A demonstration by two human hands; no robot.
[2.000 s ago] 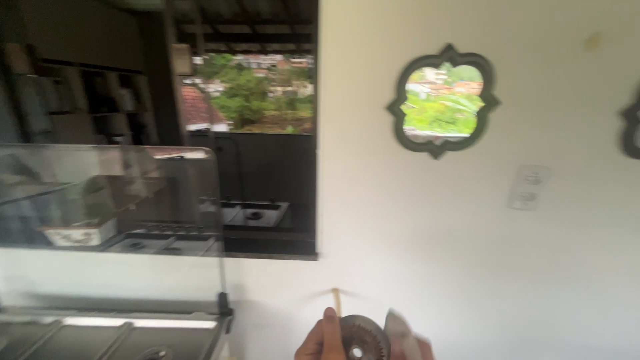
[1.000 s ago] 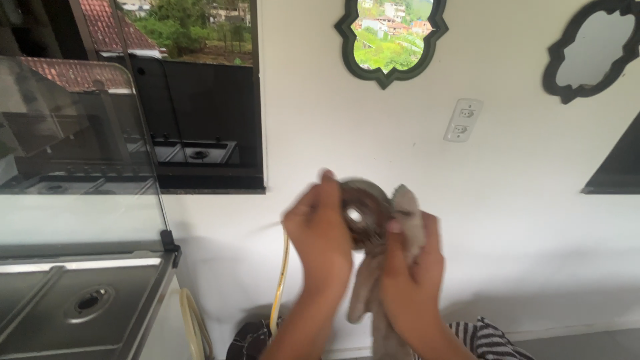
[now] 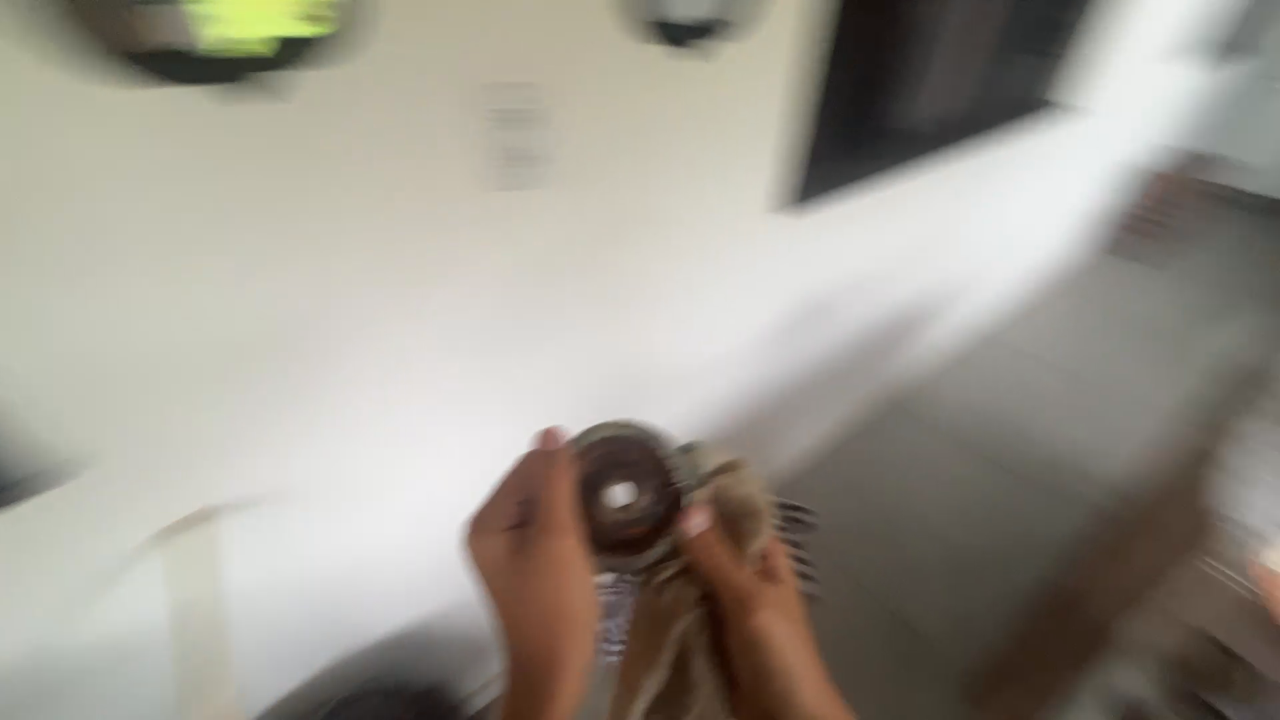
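Low in the middle of the head view, a round dark metal part with a central hole is held between both hands; its exact kind cannot be told. My left hand grips its left edge, the thumb and fingers around the rim. On the other side, my right hand holds a greyish-brown cloth against the right edge of the part. The cloth hangs down between the wrists. Motion blur hides fine detail.
A pale wall with a blurred socket plate stands ahead. Dark-framed mirrors and a dark opening are along its top. Grey tiled floor runs to the right, with a blurred brown edge across it.
The view has swung right, so the steel sink unit and the window at the left are out of sight. Both hands still hold the round part and the cloth.
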